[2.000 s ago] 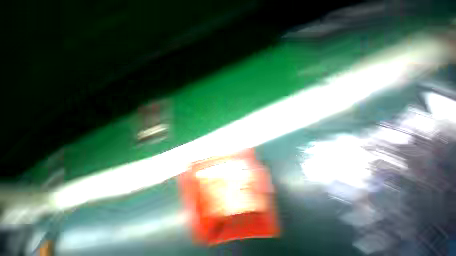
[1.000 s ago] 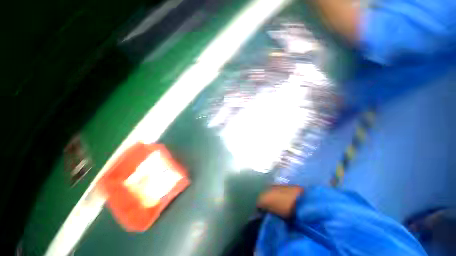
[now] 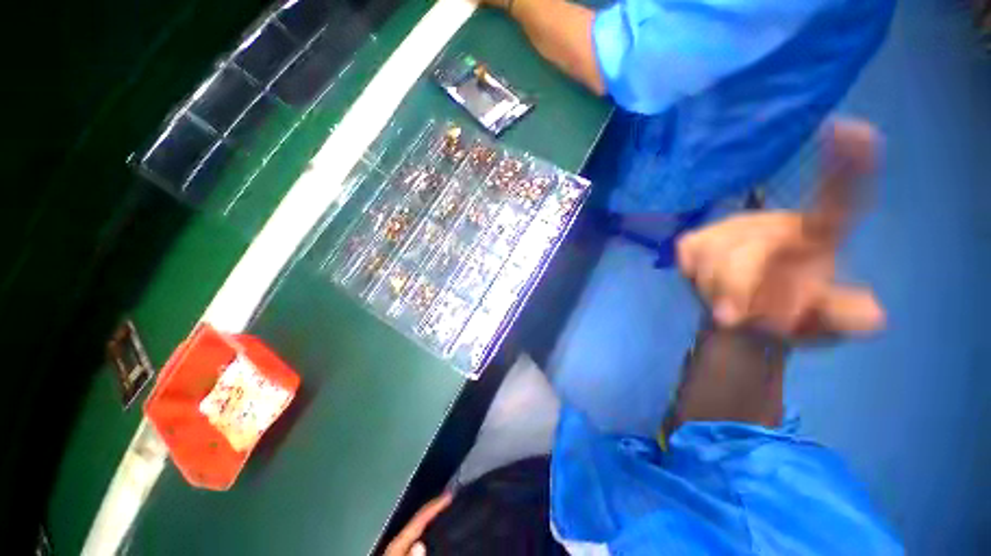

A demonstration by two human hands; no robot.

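Note:
My right hand (image 3: 788,272) is raised over the blue floor at the right, blurred, with some fingers spread and nothing visible in it. My left hand (image 3: 418,529) shows only partly at the bottom edge, beside dark cloth; its fingertips and any contents are hidden. The clear compartment tray (image 3: 456,255) lies on the green bench, its pockets holding many small coppery and dark parts, with glare along one side. The orange-red bin (image 3: 187,418) stands at the left with small white pieces inside.
A phone unit (image 3: 485,96) lies on the bench beyond the tray. Another unit (image 3: 130,364) lies on the green belt. Empty clear trays (image 3: 234,103) lie on the far belt. A white strip (image 3: 272,244) divides bench and belt. A blue-clad person (image 3: 706,98) sits beyond.
The view has turned and sharpened; the bin and tray now sit further left. My right hand and forearm have extended outward from near the bench edge and risen over the floor.

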